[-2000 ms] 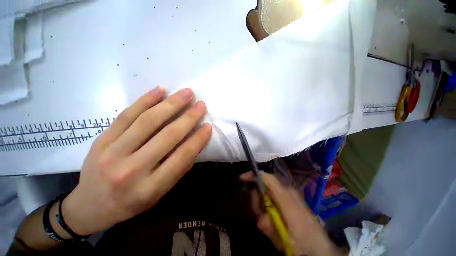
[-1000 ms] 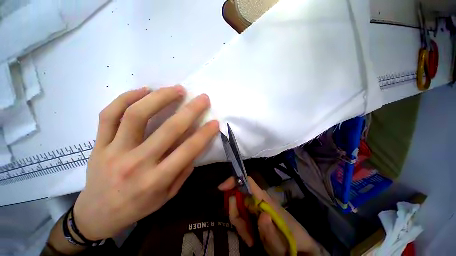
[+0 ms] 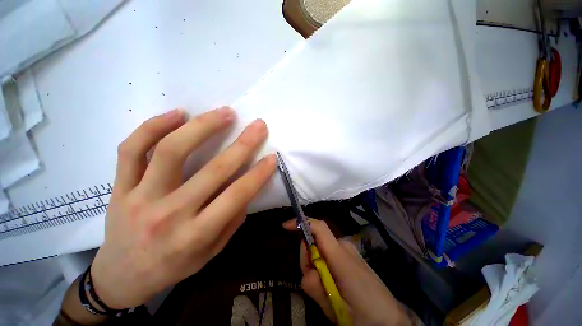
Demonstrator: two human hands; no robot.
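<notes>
A white fabric piece [image 3: 376, 95] lies on the white table, its frayed front edge hanging over the table edge. My left hand [image 3: 182, 197] lies flat on the fabric's left part with fingers spread, pressing it down. My right hand [image 3: 344, 274] holds the scissors [image 3: 297, 210] by the yellow handle, low at the table's front edge. The blades look closed or nearly closed, and their tip is at the fabric beside my left index fingertip. A small crease runs in the fabric just right of the blades.
Stacked white pieces [image 3: 25, 38] lie at the left. A printed ruler [image 3: 57, 210] runs along the front edge. Spare scissors [image 3: 544, 83] lie at the right end. A blue-framed rack [image 3: 447, 204] and white scraps [image 3: 510, 286] are below right. The machine bed [image 3: 319, 13] shows at the top.
The scissors' blades were apart one second ago and are now together, with the tip at my left index finger. My left hand stays almost in place on the fabric.
</notes>
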